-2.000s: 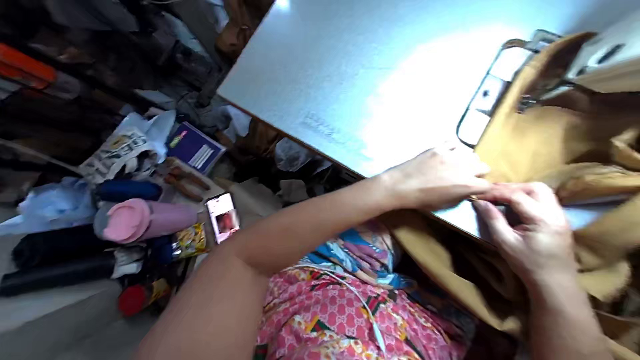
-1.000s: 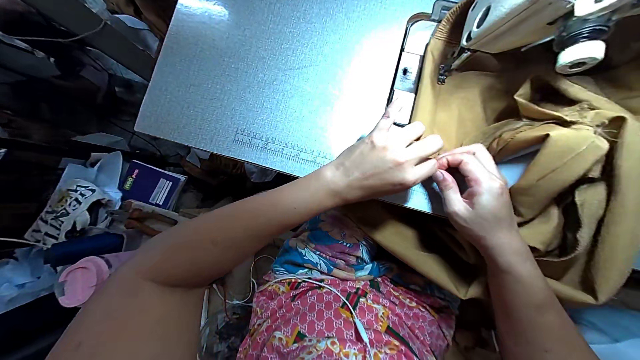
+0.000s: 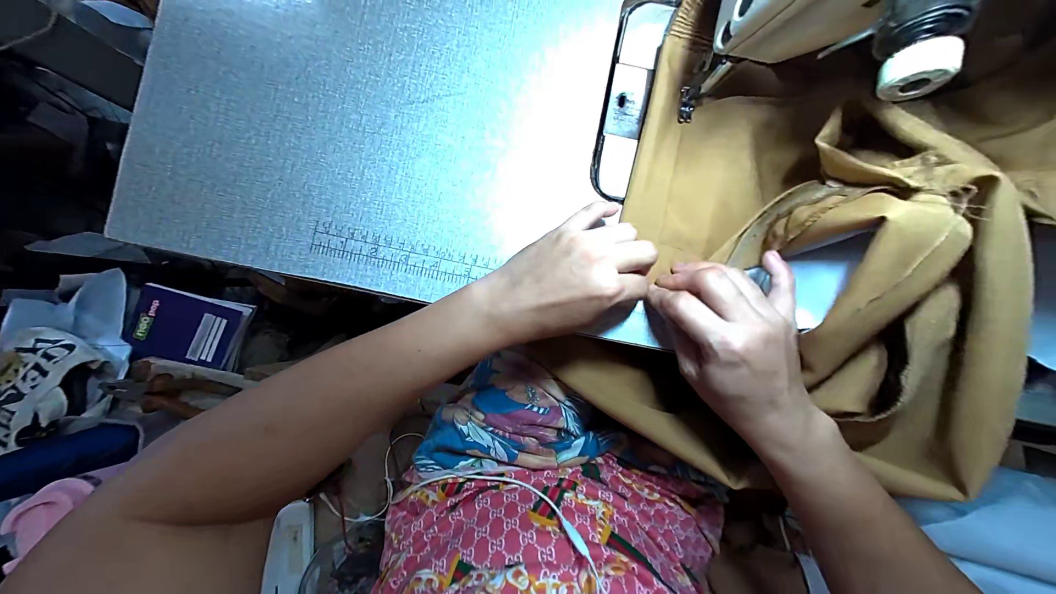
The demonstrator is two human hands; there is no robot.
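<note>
Mustard-brown fabric (image 3: 709, 173) lies bunched over the right part of the sewing machine table (image 3: 330, 140) and hangs past its front edge. My left hand (image 3: 582, 276) pinches the fabric's edge near the front of the table. Right beside it, my right hand (image 3: 730, 330) grips the same edge, its fingertips almost touching the left ones. Above the hands, the presser foot (image 3: 686, 106) of the sewing machine (image 3: 792, 29) stands over the fabric. The metal slide plate (image 3: 625, 103) shows left of the cloth. My fingers hide the pinched edge.
A printed ruler scale (image 3: 396, 257) runs along the table's front edge. At the lower left are a purple notebook (image 3: 186, 326), a printed cloth bag (image 3: 41, 379) and a pink item (image 3: 45, 511). A white cable (image 3: 528, 487) crosses the patterned clothing on my lap.
The view has shifted right and closer to the machine. Both hands stay together at the fabric's edge; the right hand's fingers are now curled more over the cloth.
</note>
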